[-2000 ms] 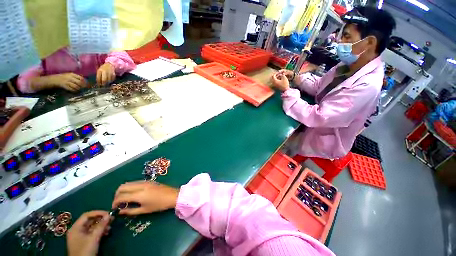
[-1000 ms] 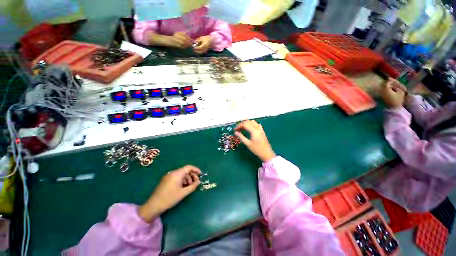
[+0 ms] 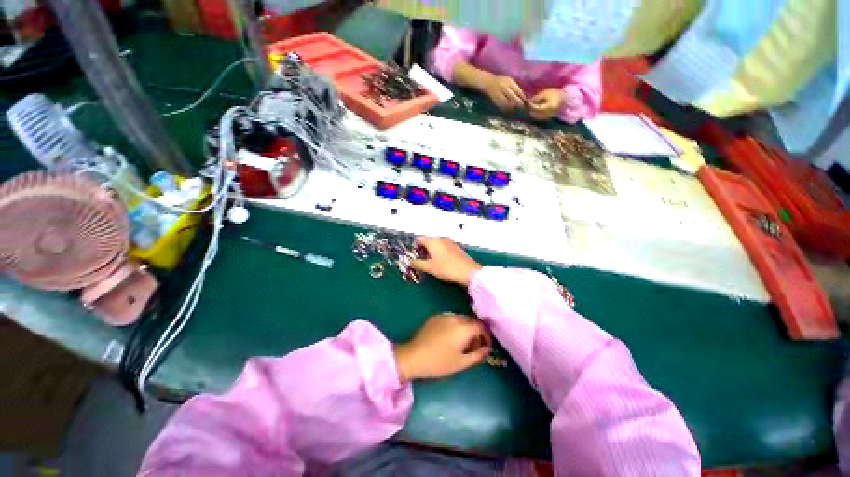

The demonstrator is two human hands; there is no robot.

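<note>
My right hand reaches across to the left pile of ring parts, its fingertips at the pile's right side; whether they grip a ring cannot be told. My left hand is curled just above the mat, nearer to me; its fingertips are partly hidden and what they hold is unclear. Tiny pale gold fittings lie right beside the left fingertips. The right pile of ring parts is mostly hidden behind my right sleeve. One loose ring lies at the near edge of the left pile.
A pen-like tool lies on the green mat. Two rows of display modules stand on the white board. White cables, a red unit, a pink fan and a yellow basket are at left. Orange trays and another person's hands are beyond.
The view has swung left, bringing in the fan and basket. My right hand has moved from the right pile to the left pile. My left hand stays by the tiny fittings.
</note>
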